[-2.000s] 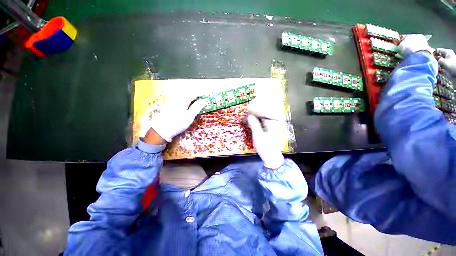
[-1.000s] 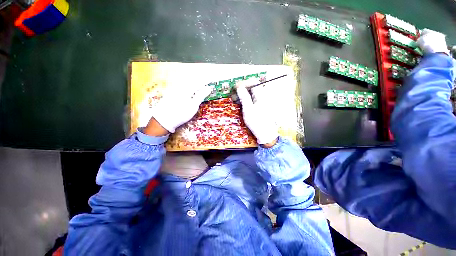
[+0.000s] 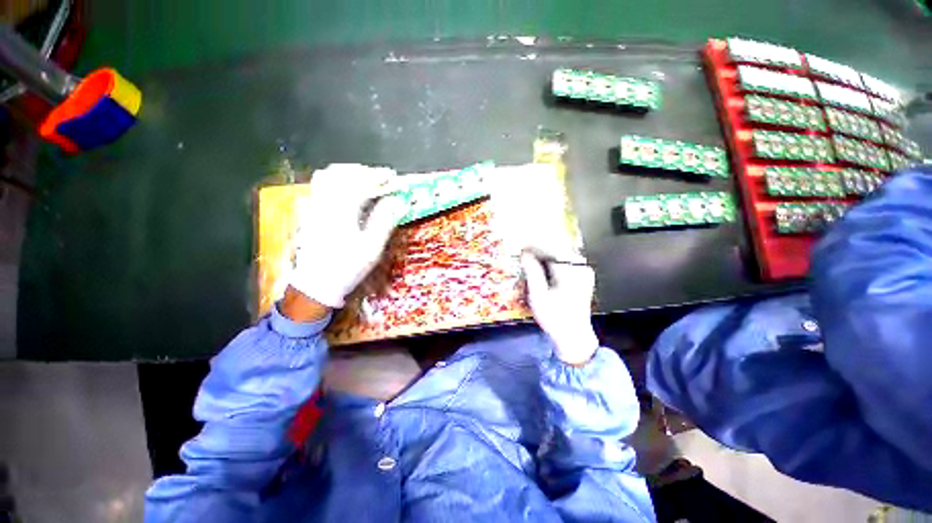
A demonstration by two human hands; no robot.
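Observation:
My left hand (image 3: 345,237), in a white glove, holds a green circuit board panel (image 3: 445,192) by its left end over the upper part of the work board (image 3: 271,240). The panel tilts up to the right. My right hand (image 3: 562,298), also gloved, is at the right side of the board, apart from the panel. Its fingers are closed on a thin dark hand tool (image 3: 565,264), probably tweezers, that juts right; its tip cannot be made out. Many red-brown flecks (image 3: 450,268) cover the middle of the board.
Three loose panels (image 3: 674,156) lie right of the board. A red tray (image 3: 738,153) with rows of panels is further right. Another person's blue sleeve (image 3: 884,266) reaches in at the right edge. A red, yellow and blue ring (image 3: 94,110) is at the far left.
My right hand has moved away from the panel, down and to the right, with the tool. The other person's gloved hand no longer shows over the red tray. The view has shifted.

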